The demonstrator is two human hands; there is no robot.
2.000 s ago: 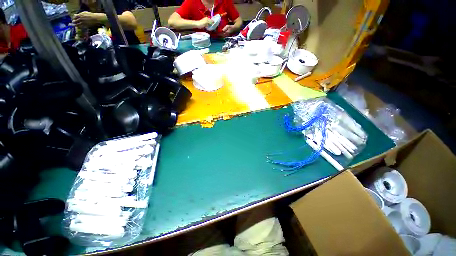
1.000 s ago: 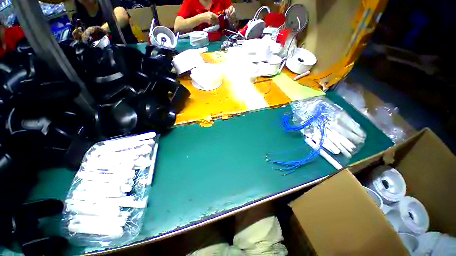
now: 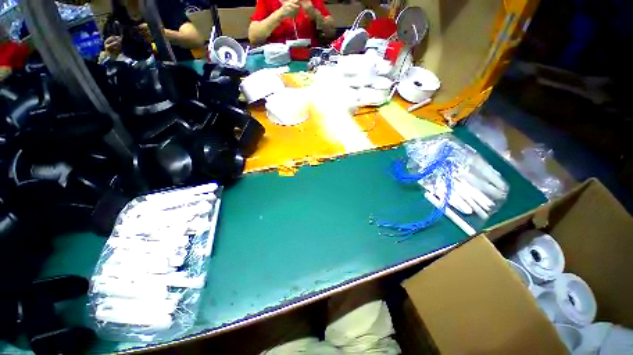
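Observation:
Neither of my hands is in view. A clear plastic bag of white arms [image 3: 156, 267] lies flat at the left of the green bench top [image 3: 291, 229]. At the right, a crumpled clear bag holds white arms [image 3: 475, 187] fanned out. Thin blue wires [image 3: 423, 223] lie over this bag and trail onto the green surface. One white arm [image 3: 450, 213] sticks out at the bag's lower left.
Black plastic housings [image 3: 166, 156] are heaped at left. White housings [image 3: 288, 106] stand on the orange covering [image 3: 277, 147]. An open carton [image 3: 479, 298] at lower right holds white housings [image 3: 541, 256]. A dark metal post rises at left. Two people [image 3: 284, 28] work opposite.
The people opposite have moved their arms and hands; the one in red now has hands raised higher. The bags, wires, housings and carton have not visibly moved.

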